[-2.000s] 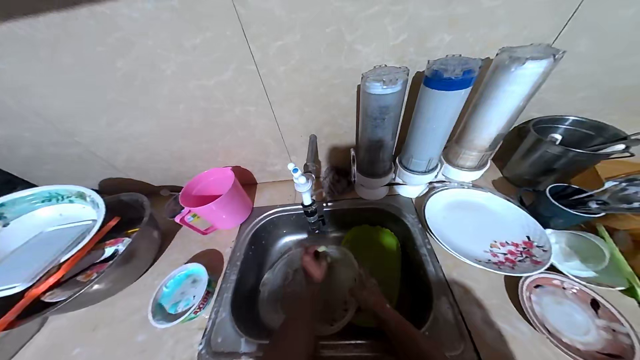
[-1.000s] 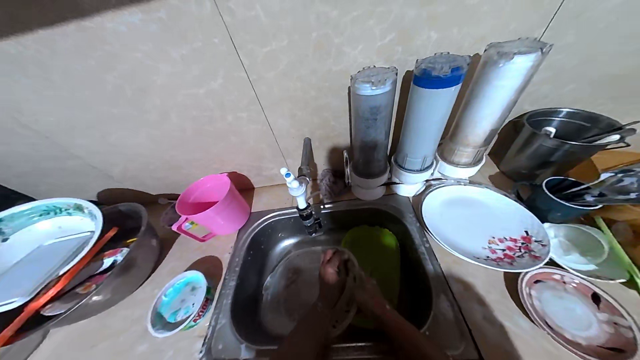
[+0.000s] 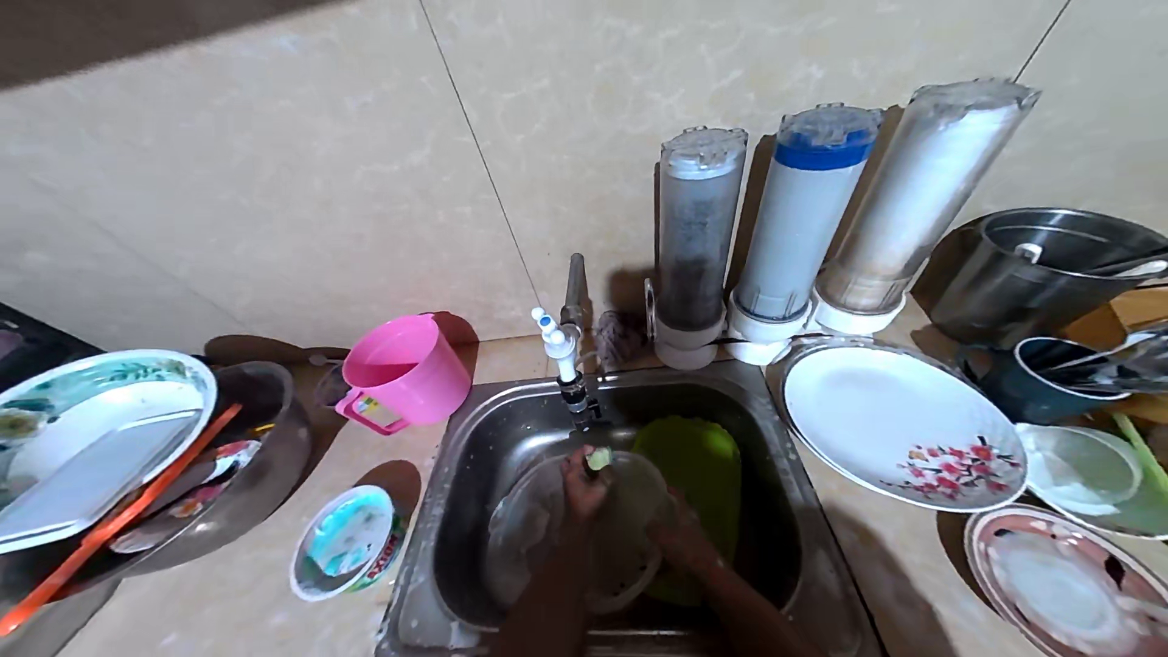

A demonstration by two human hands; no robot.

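My left hand [image 3: 586, 484] is over the sink, closed on a small pale green-and-dark scrubbing sponge [image 3: 599, 459]. My right hand [image 3: 683, 540] grips the right rim of a translucent plastic bowl [image 3: 630, 538], which is tilted in the steel sink [image 3: 456, 584]. Another clear, round piece [image 3: 520, 525] lies to the bowl's left, its exact kind unclear. A lime-green plastic item [image 3: 698, 465] rests behind my right hand at the sink's right side. The faucet [image 3: 561, 351] stands at the back, above the basin. Both forearms are in shadow.
Left are a pink plastic mug [image 3: 420, 374], an Axion dish-paste tub [image 3: 351, 543] and a metal basin [image 3: 274, 456] of dishes. Right are a flowered oval plate [image 3: 876, 411], a pink plate [image 3: 1049, 584], a steel pot [image 3: 995, 292] and a dark cup [image 3: 1022, 392]. Water filters [image 3: 698, 246] stand behind.
The translucent bowl's face has turned toward the camera since one second ago. My left hand has moved onto its upper left part, and the sponge in it now shows.
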